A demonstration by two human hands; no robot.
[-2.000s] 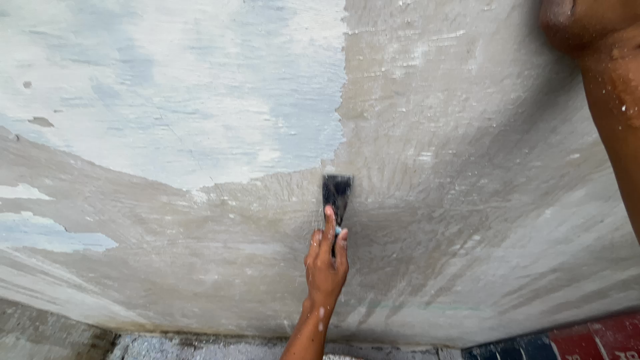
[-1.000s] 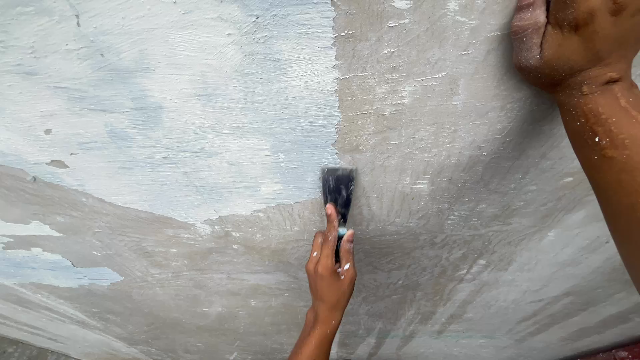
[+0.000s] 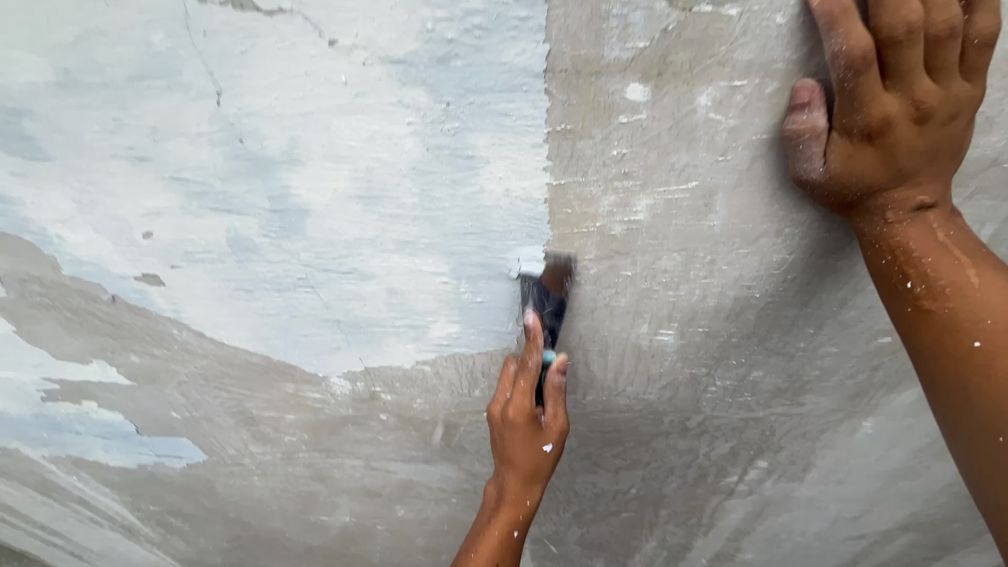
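Note:
My left hand point(image 3: 528, 409) is shut on a scraper point(image 3: 545, 303) with a wide dark blade, its index finger stretched along the tool. The blade lies at the lower right corner of a patch of pale blue-white paint point(image 3: 315, 197) on a wall. A small loose edge of paint stands at the blade's left corner. Bare grey wall point(image 3: 669, 315) runs to the right of the patch and below it. My right hand point(image 3: 890, 110) rests on this bare part at the upper right, holding no visible object; its fingertips are cut off by the frame's top edge.
Another pale paint patch point(image 3: 94, 429) with ragged edges remains at the lower left. Small chips and cracks mark the large patch, among them a brownish chip point(image 3: 150, 279). White specks are on both forearms. My right forearm point(image 3: 937, 339) spans the right side.
The view has shifted upward, and the tiles at the bottom right have left it. More of my right hand is in view. My left hand still holds the scraper at the paint's edge.

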